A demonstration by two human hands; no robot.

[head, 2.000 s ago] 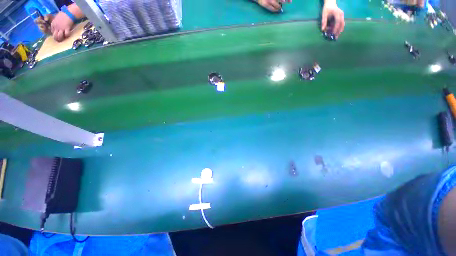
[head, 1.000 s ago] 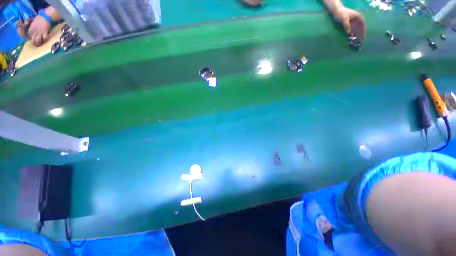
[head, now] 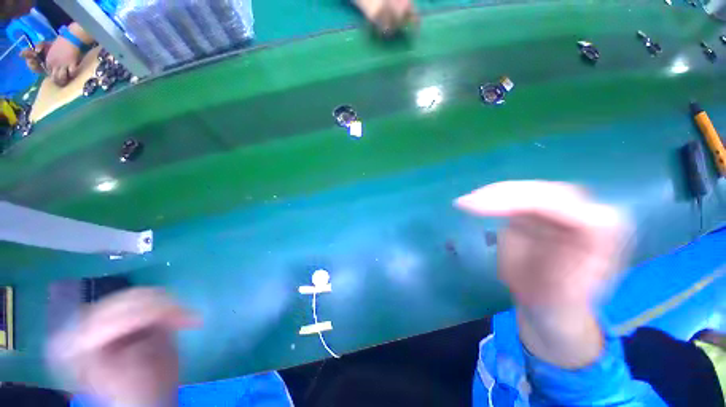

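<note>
Both my hands are in the air over the near work surface, blurred by motion. My left hand (head: 127, 346) is at the lower left, in front of the black box, and covers part of it. My right hand (head: 557, 238) is right of centre, fingers pointing left. I see nothing held in either, but blur hides the fingers' details. Dark round units lie singly on the green belt: one (head: 345, 117) near the middle with a white-yellow tab, one (head: 492, 93) to its right, one (head: 130, 149) at the left.
A taped white disc (head: 320, 278) with cord sits at the near edge. A metal bracket arm (head: 72, 228) sticks in from the left. An orange tool (head: 708, 135) and black holder (head: 695, 169) lie at right. Clear trays (head: 187, 32) and other people's hands (head: 388, 14) are across the belt.
Both my hands have come up into view over the work surface. The hand across the belt at the right has gone, leaving a unit there. Another person's hand reaches in at top centre.
</note>
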